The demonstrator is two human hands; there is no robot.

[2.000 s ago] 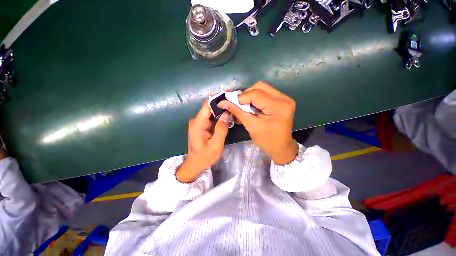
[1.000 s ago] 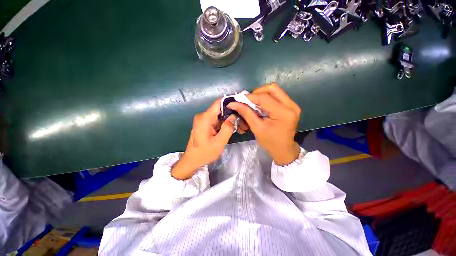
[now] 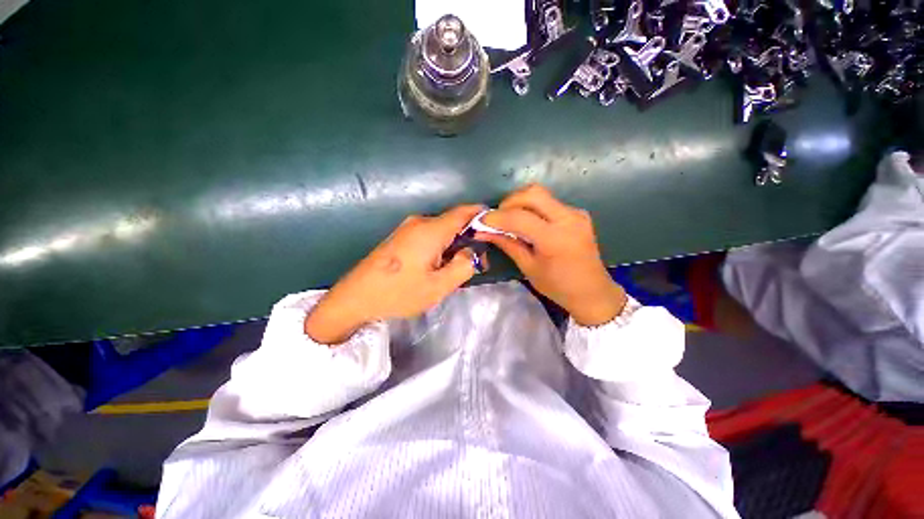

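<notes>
My left hand (image 3: 397, 272) grips a small dark unit (image 3: 461, 243) close in front of my chest, above the table's near edge. A bit of silver metal, like a clip handle, shows below its thumb. My right hand (image 3: 552, 246) pinches a small white wipe (image 3: 493, 229) against the upper right side of the unit. The fingers hide most of the unit and the wipe, and the unit's face cannot be seen.
On the green table (image 3: 253, 122) stands a glass bottle (image 3: 445, 81) with a metallic top, beside a white sheet (image 3: 486, 22). A heap of spring clips (image 3: 689, 51) lies upper right. A clamped unit (image 3: 770, 152) lies below it. A person's white sleeve (image 3: 851, 294) is at right.
My left hand has turned so its back faces up, and the unit is now tilted, its dark face hidden. The wipe shows less. The view has shifted to the right.
</notes>
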